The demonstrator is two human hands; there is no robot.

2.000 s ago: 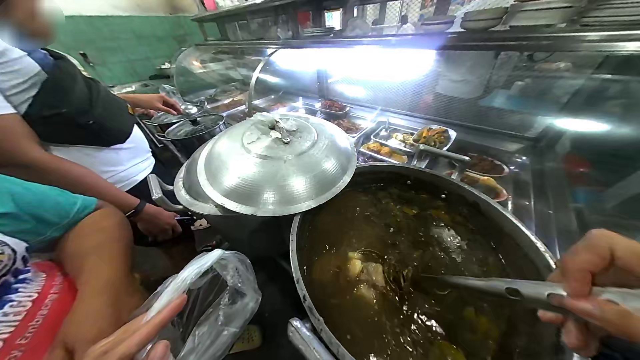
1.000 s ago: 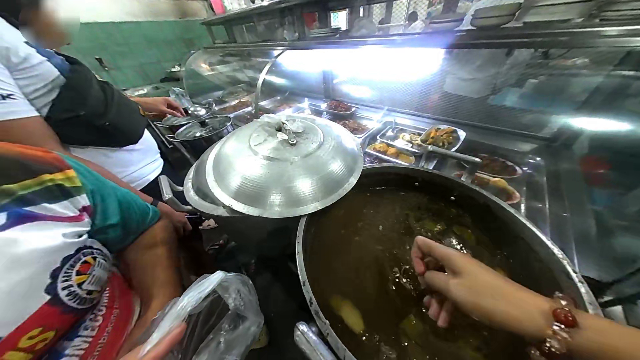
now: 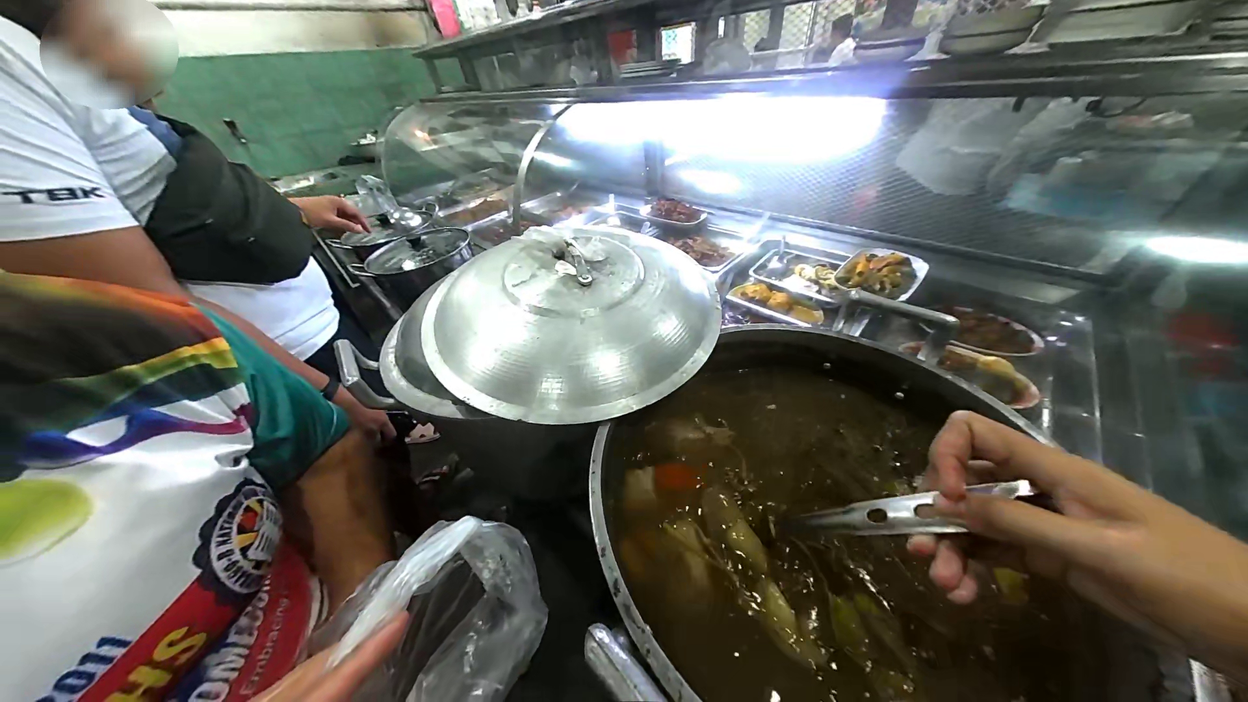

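Note:
My right hand [image 3: 1033, 526] grips the metal handle of a utensil [image 3: 887, 514] whose far end is under the broth in a large metal pot [image 3: 609, 546]. Pale green vegetable pieces [image 3: 746, 546] and an orange piece [image 3: 675, 476] show near the surface of the dark broth. At the lower left, my left hand [image 3: 341, 663] holds a clear plastic bag [image 3: 487, 575] with its mouth spread; the hand is partly cut off by the frame's bottom edge. The bag is left of the pot's rim, not touching it.
A second pot with a domed metal lid [image 3: 585, 322] stands behind and left. Trays of cooked food [image 3: 780, 302] sit beyond the pot in a glass display case [image 3: 468, 146]. Two people are close on the left; one's hand [image 3: 334, 213] is by smaller lidded pots [image 3: 419, 252].
My right hand was lower over the broth one second ago, with the utensil not visible; now its handle shows. Green vegetable pieces have come up near the surface. The person nearest on the left fills more of the view.

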